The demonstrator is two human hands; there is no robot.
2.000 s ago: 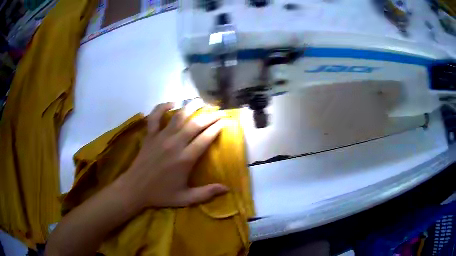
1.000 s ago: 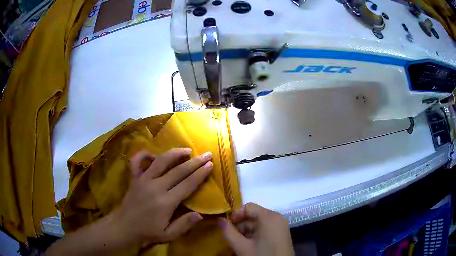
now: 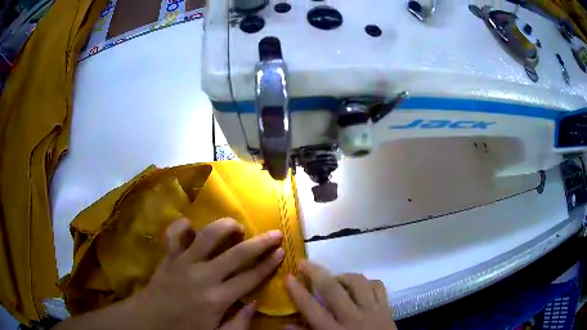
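Observation:
The mustard-yellow garment panel (image 3: 241, 206) lies on the white table, its far end under the front of the sewing machine head (image 3: 309, 84) in the lamp glow. A stitched seam (image 3: 286, 222) runs down near its right edge. My left hand (image 3: 212, 277) lies on the cloth with fingertips pressing just left of the seam. My right hand (image 3: 341, 296) is at the near end of the seam, thumb and fingers on the cloth edge, cut off by the bottom of the picture. The needle and presser foot are hidden behind the take-up lever guard (image 3: 274, 116).
Long mustard folds (image 3: 29, 148) hang at the left table edge. A brown panel (image 3: 134, 18) with printed tape is at the back. A ruler-like tape (image 3: 476, 274) follows the front table edge. A blue plastic basket (image 3: 557, 312) is at lower right.
My right hand, absent two seconds ago, came in at the seam's near end. Since one second ago the machine and cloth sit lower in view, and my left fingertips are nearer the seam.

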